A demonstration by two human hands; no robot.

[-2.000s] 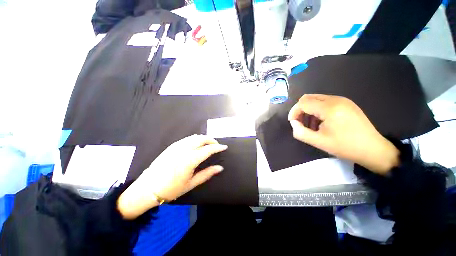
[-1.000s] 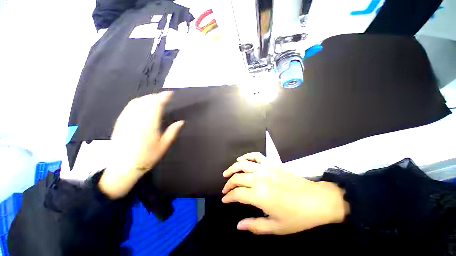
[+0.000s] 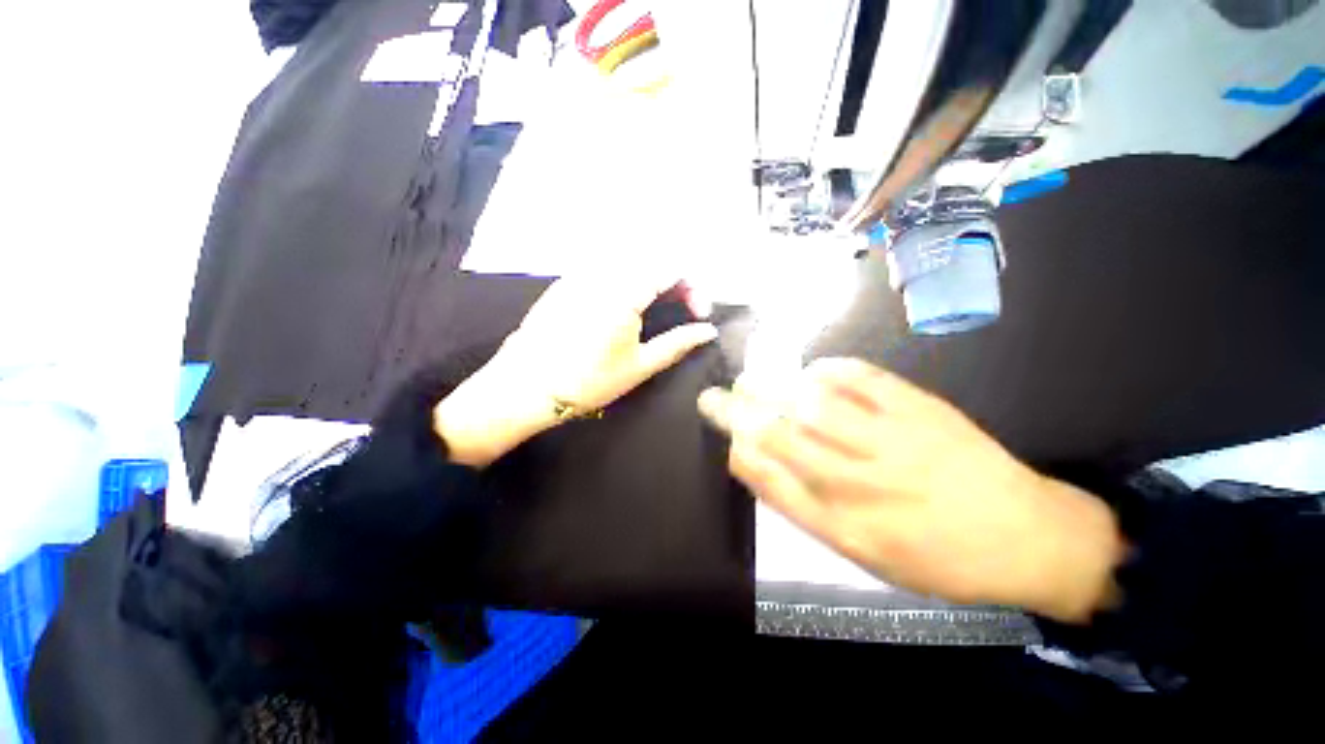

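Observation:
A dark cut panel lies flat on the table under my hands and reaches the front edge. My left hand rests on it just left of the needle area, thumb and fingers spread around its upper edge. My right hand is at the panel's right edge below the bright light, fingertips on or by the cloth; whether it pinches the cloth is hidden. The presser foot and needle are lost in the lamp's glare. The clear attachment with a blue rim is right of the glare. A second dark panel lies to the right.
A dark panel stack with ragged edges and white pieces lies left. Red and yellow scissor handles are behind the work. The sewing machine head hangs above. A measuring tape runs along the front edge. Blue crates are below left.
My left hand has moved right, close to the needle. My right hand has moved up from the front edge to below the light. The machine head looks nearer and further right in the view.

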